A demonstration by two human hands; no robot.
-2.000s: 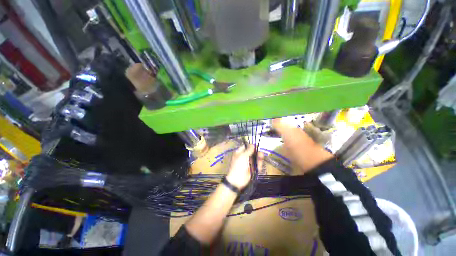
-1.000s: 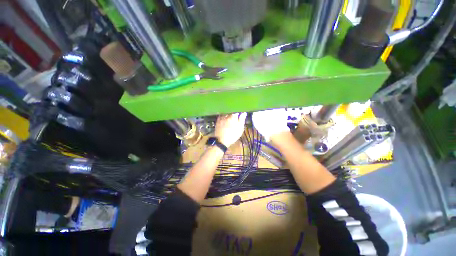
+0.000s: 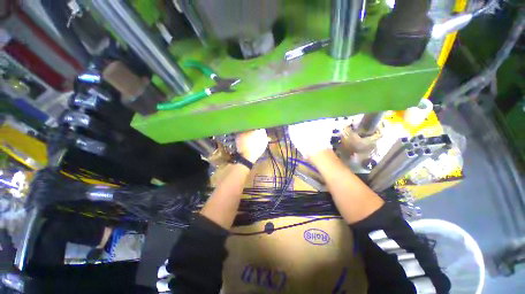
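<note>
My left hand, with a dark wristband, is at the front edge of the green press plate; its fingertips are hidden under the plate. My right hand, very bright and seemingly in a white glove, is beside it, also partly under the plate. Thin black cables run from under the plate between my hands down to a wide bundle of black cables across the cardboard. Whether my fingers hold cable ends or the mould cannot be seen.
Green-handled cutters and a small silver-black tool lie on the plate between chrome rods. Silver metal profiles stand at the right. A white tub is at the lower right. Black cable masses hang at the left.
My left hand went from holding the upright cables lower down to the plate's edge, and has since shifted slightly left. My right hand stays under the plate's edge. The view has shifted.
</note>
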